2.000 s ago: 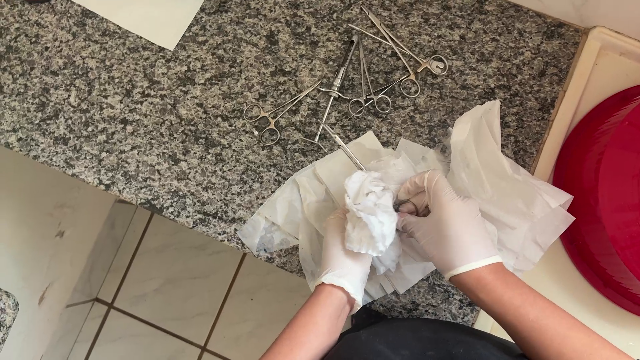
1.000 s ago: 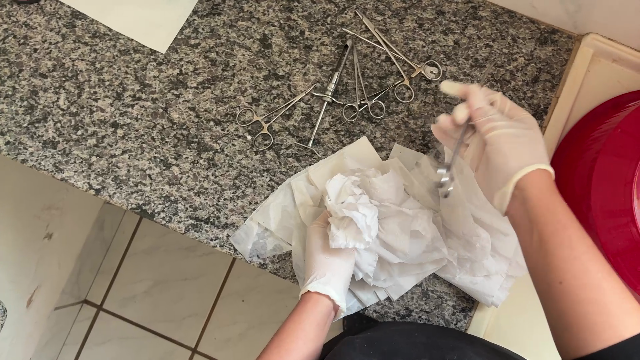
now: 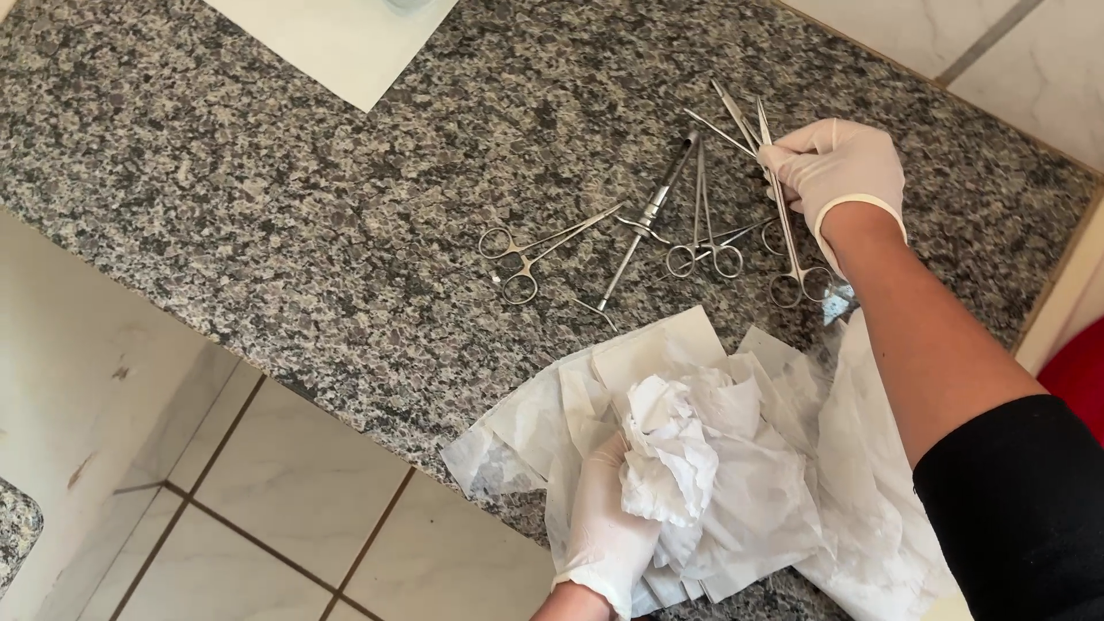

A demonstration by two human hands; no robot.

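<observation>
My right hand [image 3: 837, 177], in a pale glove, pinches a pair of ring-handled metal scissors [image 3: 780, 207] near the middle, blades up and rings toward me. It is over another ring-handled instrument [image 3: 733, 112] at the right of the group. Left of it lie a slim ring-handled instrument [image 3: 704, 207], a metal dental syringe [image 3: 647, 220] and a hemostat [image 3: 526, 254]. Gloved too, my left hand [image 3: 608, 517] grips a crumpled white paper wad [image 3: 668, 448] over a spread of white paper sheets [image 3: 768, 509]. Part of the left fingers is hidden by the wad.
A white sheet [image 3: 345, 43] lies at the top left of the granite counter [image 3: 302, 216]. A small bluish scrap [image 3: 837, 304] is beside the scissors' rings. A red tub [image 3: 1078, 379] stands at the right edge. The counter's front edge drops to a tiled floor [image 3: 285, 517].
My right hand has moved from the paper up to the instruments, carrying the scissors. My left hand still holds the paper wad. The view has shifted.
</observation>
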